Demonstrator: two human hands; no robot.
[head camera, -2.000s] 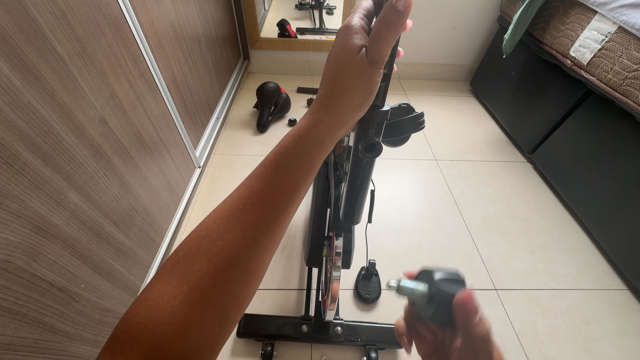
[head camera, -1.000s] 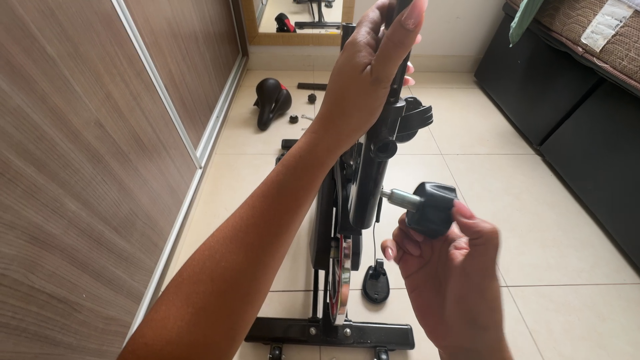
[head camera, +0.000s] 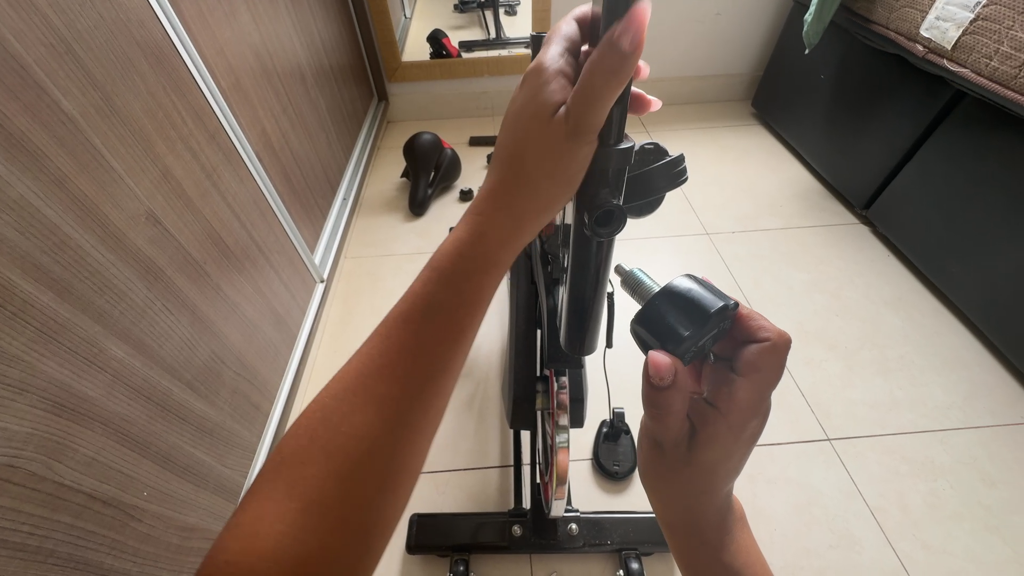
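My left hand (head camera: 572, 96) is wrapped round a black metal post (head camera: 618, 104) at the top, which stands in the front tube (head camera: 586, 296) of an exercise bike frame. A round threaded socket (head camera: 606, 219) opens on that tube, facing me. In my right hand (head camera: 712, 400), right of the tube, is a black adjustment knob (head camera: 682, 318). Its threaded metal pin points up and left, apart from the tube and below the socket. A pedal with a strap (head camera: 654, 180) shows behind the tube. Below are the flywheel (head camera: 556, 444) and the front stabilizer bar (head camera: 480, 534) with small wheels.
A black bike saddle (head camera: 430, 172) and a small black knob (head camera: 466, 194) lie on the tiled floor behind. A small black console (head camera: 615, 452) on a cable lies right of the flywheel. Wood-look sliding doors (head camera: 160, 280) border the left, a bed base (head camera: 856, 120) the right, a framed mirror (head camera: 472, 70) the back.
My right hand has come up from low beside the stabilizer bar, bringing the knob near the tube. The knob's pin now tilts further upward. My left hand has kept its hold on the post.
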